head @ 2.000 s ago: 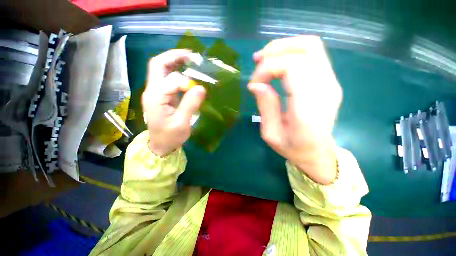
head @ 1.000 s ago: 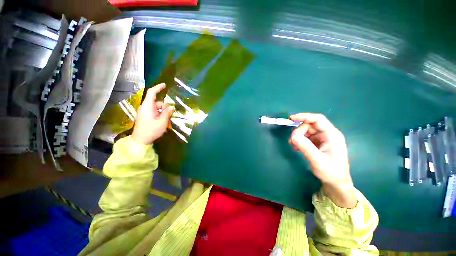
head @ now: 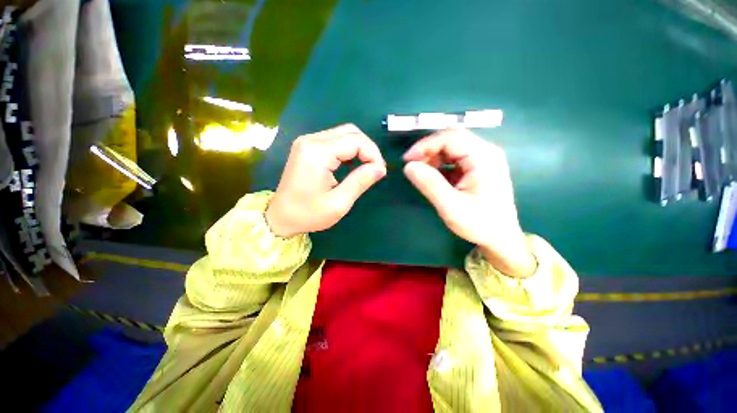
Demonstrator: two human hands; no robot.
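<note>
A narrow metal part [head: 444, 121] with a white face lies singly on the green bench, just beyond my hands. My left hand [head: 330, 179] is near the centre, thumb and index fingertips together. My right hand [head: 469, 187] is just right of it, also with thumb and fingertips together, close in front of the metal part. The fingertips of the two hands face each other with a small gap. Whether either hand pinches something tiny, such as a tape piece, cannot be told.
Amber film sheets [head: 279, 60] with strong glare lie on the bench at left. Packing sheets [head: 50, 105] and yellow film [head: 113, 165] stand at the left edge. Grouped metal parts [head: 677, 153] lie at right, with a white and blue item [head: 725, 222] near them.
The metal part, touched by my right hand a second ago, now lies free. My left hand has left the film and come beside my right hand. The view has shifted.
</note>
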